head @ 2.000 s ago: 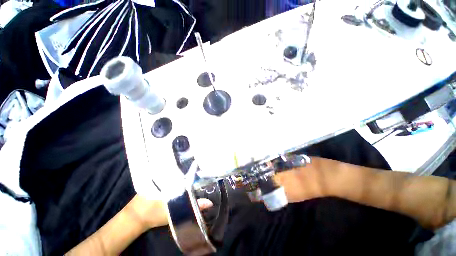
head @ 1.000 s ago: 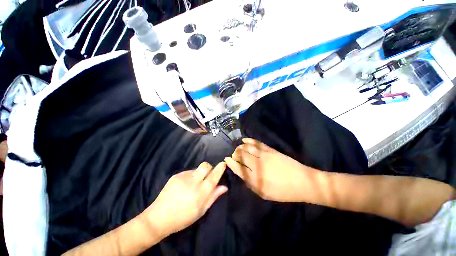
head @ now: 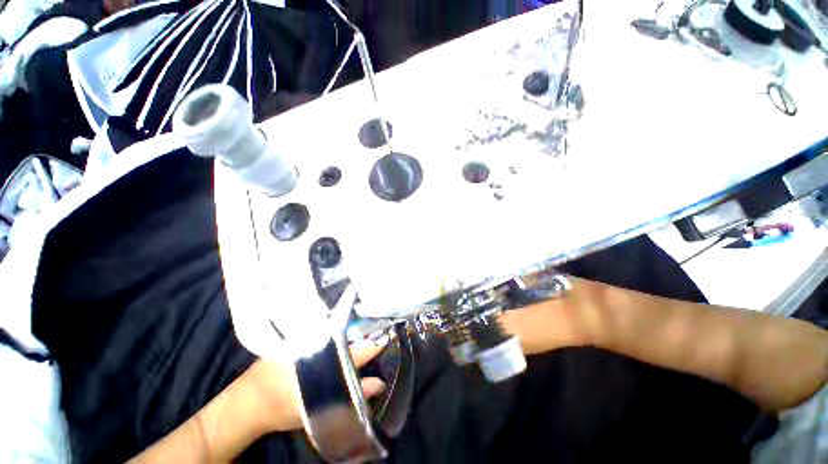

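Observation:
The black garment body (head: 136, 263) lies under and around the white sewing machine head (head: 545, 172), with folds at the left and below. My left hand (head: 272, 394) is on the black cloth at the lower left, partly behind the shiny thread take-up lever guard (head: 338, 403); a few fingertips show past it. My right hand (head: 540, 328) reaches in from the right, mostly hidden behind the tension parts (head: 477, 326). The needle area and both hands' grip are hidden by the machine head.
White cords (head: 204, 54) fan over black cloth behind the machine. A ribbed grey knob (head: 236, 140) stands on the head's left end. Black bobbin winder parts (head: 754, 20) are at top right. Red and blue thread snips (head: 767, 234) lie at the right.
Since one second ago the view has shifted closer over the machine head, which now covers most of both hands and the needle area. The cloth's own movement cannot be told.

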